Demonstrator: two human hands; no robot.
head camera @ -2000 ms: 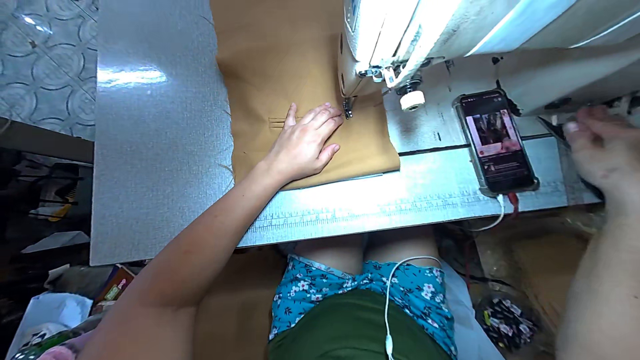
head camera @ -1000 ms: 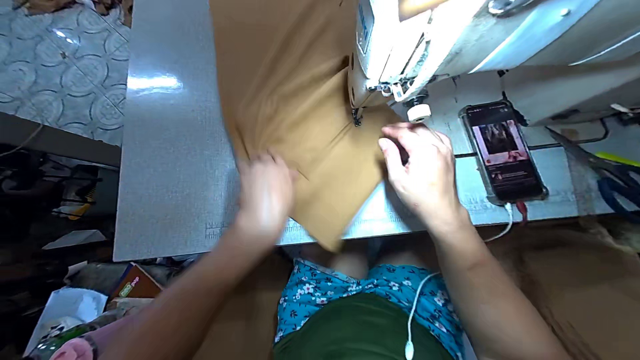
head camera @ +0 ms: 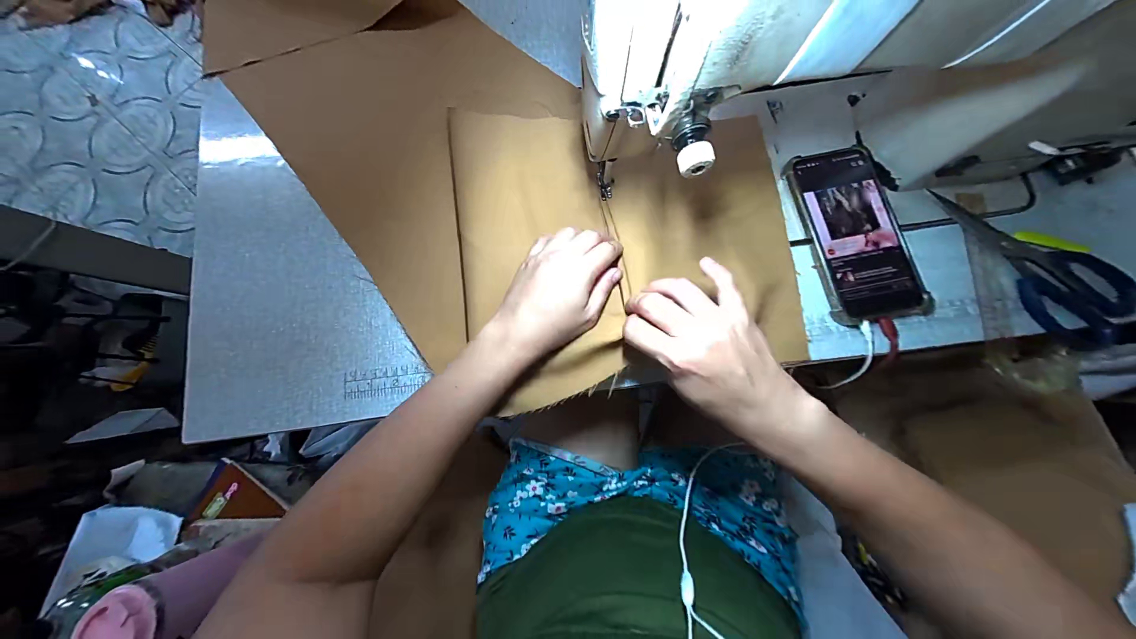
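Tan fabric [head camera: 532, 169] lies in folded layers on the sewing machine bed, with a seam or fold line running down from the presser foot [head camera: 605, 182]. My left hand [head camera: 564, 284] rests on the fabric just left of that line, its fingertips pinching the cloth at the line. On the other side of it my right hand [head camera: 697, 328] has its thumb and curled fingers on the fold, gripping the cloth at its edge, and one finger is raised. The sewing machine head [head camera: 674, 71] stands above both hands. Whether the needle is in the cloth cannot be told.
A phone [head camera: 856, 235] with cables plugged in lies right of the fabric. Beyond it are scissors with blue handles [head camera: 1074, 293] and a yellow-green object [head camera: 1052, 241]. The grey table edge [head camera: 293, 430] bears a printed ruler scale [head camera: 386, 382]. A pink bottle [head camera: 133, 603] is at lower left.
The fabric has been turned and spread into folded layers under the machine head. My right hand, at the far right two seconds ago, is on the cloth. My left hand has moved right since one second ago.
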